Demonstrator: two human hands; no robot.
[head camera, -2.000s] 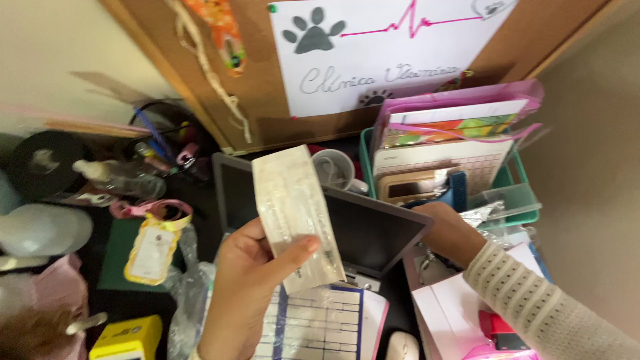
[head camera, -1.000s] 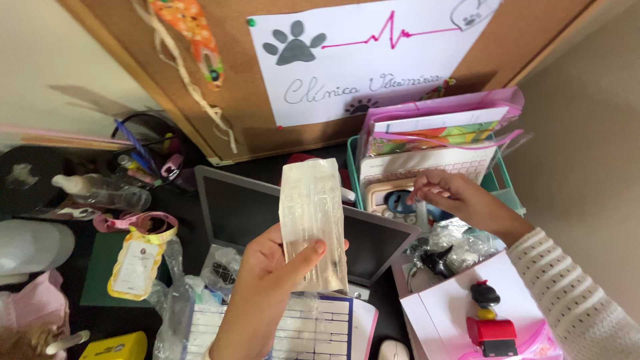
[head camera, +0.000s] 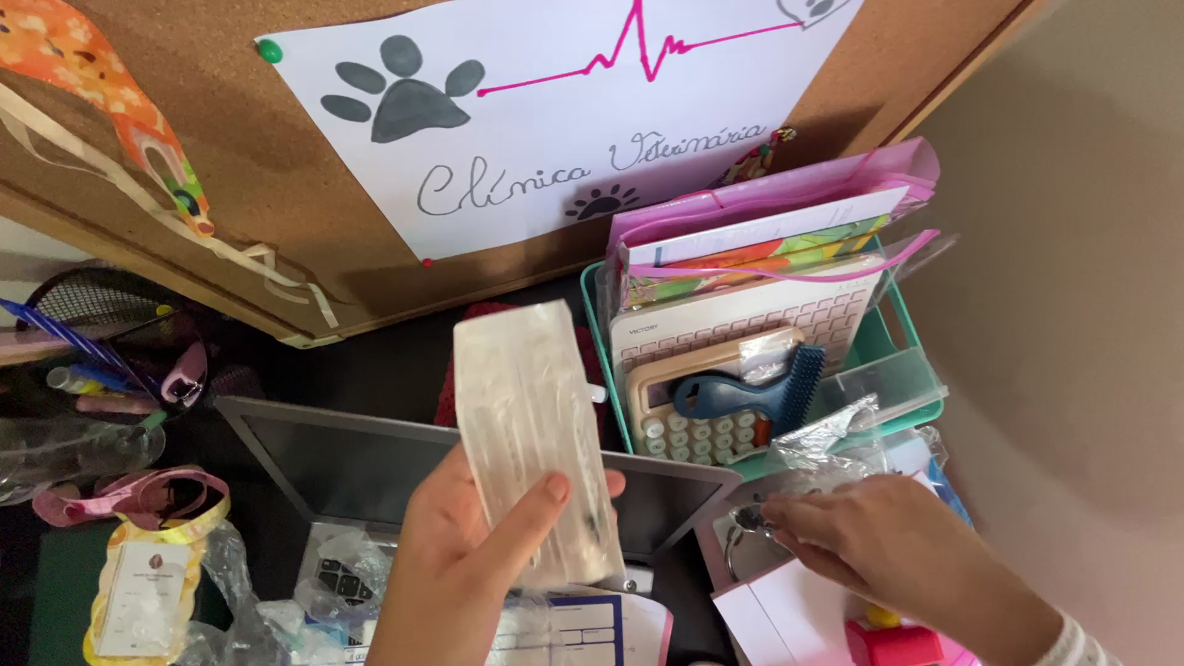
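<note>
My left hand (head camera: 499, 546) grips a long white paper-and-clear-plastic sterile pouch (head camera: 536, 435) upright in front of a laptop (head camera: 342, 462), thumb across its face. Thin items show inside the pouch, too unclear to name. My right hand (head camera: 879, 536) is at a small dark object in clear plastic wrap (head camera: 832, 453), fingertips bent down on it; whether it is gripped is hard to tell. Just behind that hand, a teal basket (head camera: 925, 412) holds a blue comb-like brush (head camera: 749, 393), a calculator (head camera: 694, 435), a white keyboard (head camera: 740, 324) and pink folders (head camera: 777, 203).
A corkboard (head camera: 370, 277) with a pinned paw-print poster (head camera: 555, 120) stands behind. At left are a mesh pen holder (head camera: 102, 305), a plastic bottle (head camera: 83, 453), a pink strap (head camera: 139, 490) and a yellow-edged tag (head camera: 143, 592). A red object (head camera: 893, 643) lies below my right hand.
My right hand has moved from above the basket's calculator down to the plastic wrap in front. The blue brush now lies on the calculator. My left hand keeps holding the pouch.
</note>
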